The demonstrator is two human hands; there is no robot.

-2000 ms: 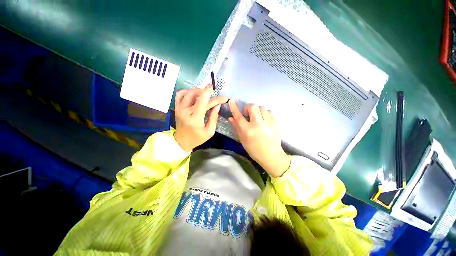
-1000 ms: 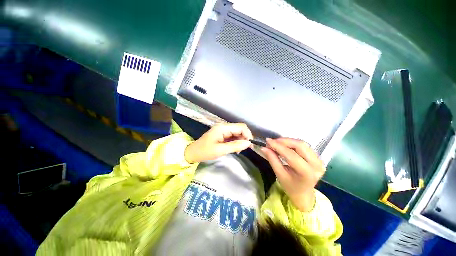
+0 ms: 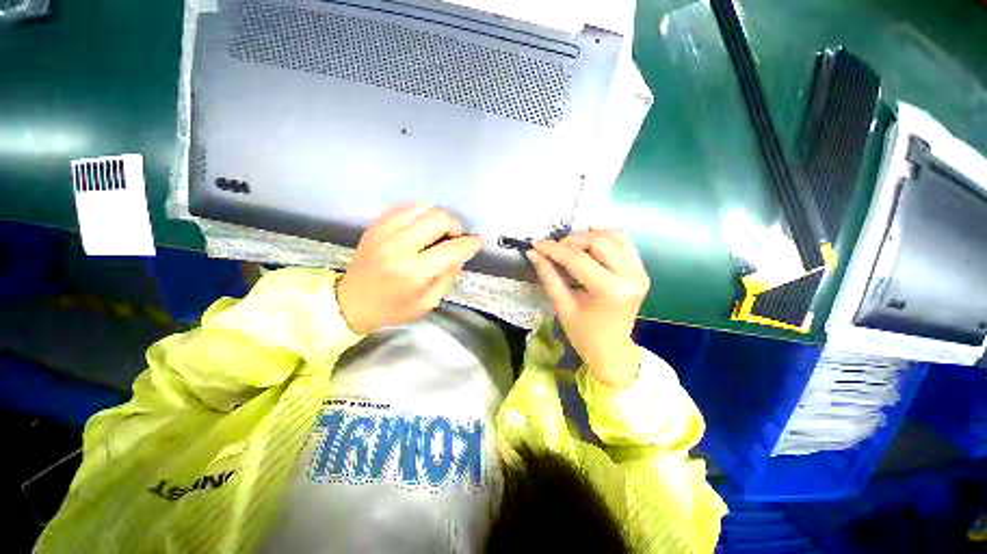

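Observation:
The grey laptop bottom cover (image 3: 357, 162) lies on white foam, its perforated vent area towards the back. A dark foot (image 3: 233, 186) sits at its front left corner. My right hand (image 3: 593, 284) pinches a small black rubber foot (image 3: 517, 243) at the cover's front right corner. My left hand (image 3: 406, 265) is at the cover's front edge, just left of that foot, thumb and fingertips together; whether it holds anything is hidden. The small foot release sheet (image 3: 116, 206), with a row of dark bars, lies at the left.
Long rubber strips (image 3: 766, 135) on clear film and a bundle of black strips (image 3: 842, 135) lie at the right, with a yellow end (image 3: 747, 298). Further right is a waiting cover (image 3: 933, 249) on white foam. A blue bin (image 3: 823, 433) is below the bench edge.
The view has shifted right. My hands have moved from in front of the cover to its front right corner, bringing the small foot onto it. The front left corner keeps its foot.

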